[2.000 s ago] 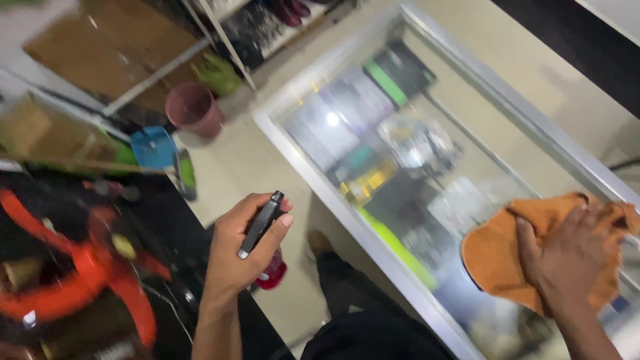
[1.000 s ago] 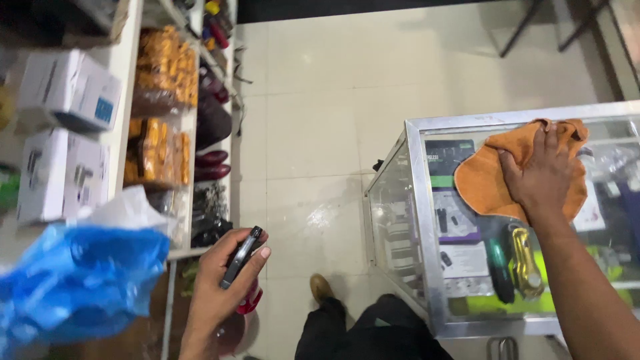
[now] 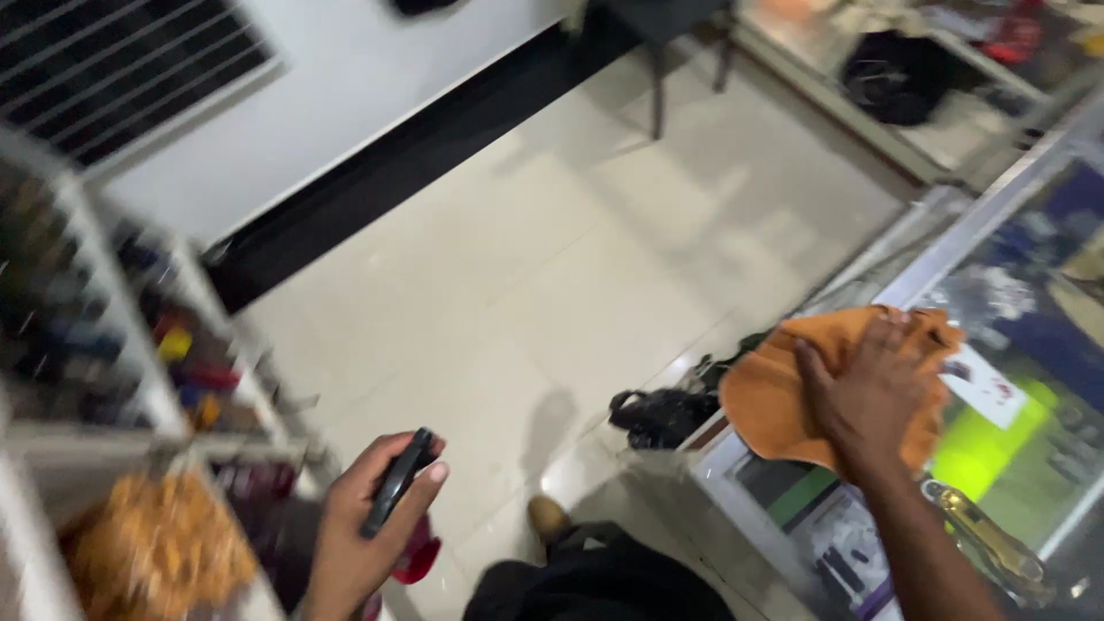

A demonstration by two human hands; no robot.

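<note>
My left hand (image 3: 366, 517) grips a small black handheld device (image 3: 398, 483) over the floor, left of centre; what kind of device it is I cannot tell. A red object (image 3: 417, 552) shows just below that hand. My right hand (image 3: 871, 388) lies flat, palm down, on an orange cloth (image 3: 776, 392) spread on the glass top of a metal-framed display case (image 3: 733, 479). Parts of the cloth are bunched near the fingertips. Under the glass, beside the right forearm, lie a gold-coloured tool (image 3: 983, 530), a bright yellow-green item (image 3: 992, 448) and a package with dark shapes (image 3: 841, 552).
Shelves (image 3: 112, 285) with mixed goods and a bag of orange items (image 3: 159, 548) stand on the left. A black plastic bag (image 3: 660, 418) rests on the floor beside the case. A dark chair (image 3: 657, 60) stands near the wall, and another case (image 3: 931, 147) is at the upper right.
The view has swung widely around the room. The right hand stays on the orange cloth, now over a different part of the glass near the case's edge. The left hand still holds the black device.
</note>
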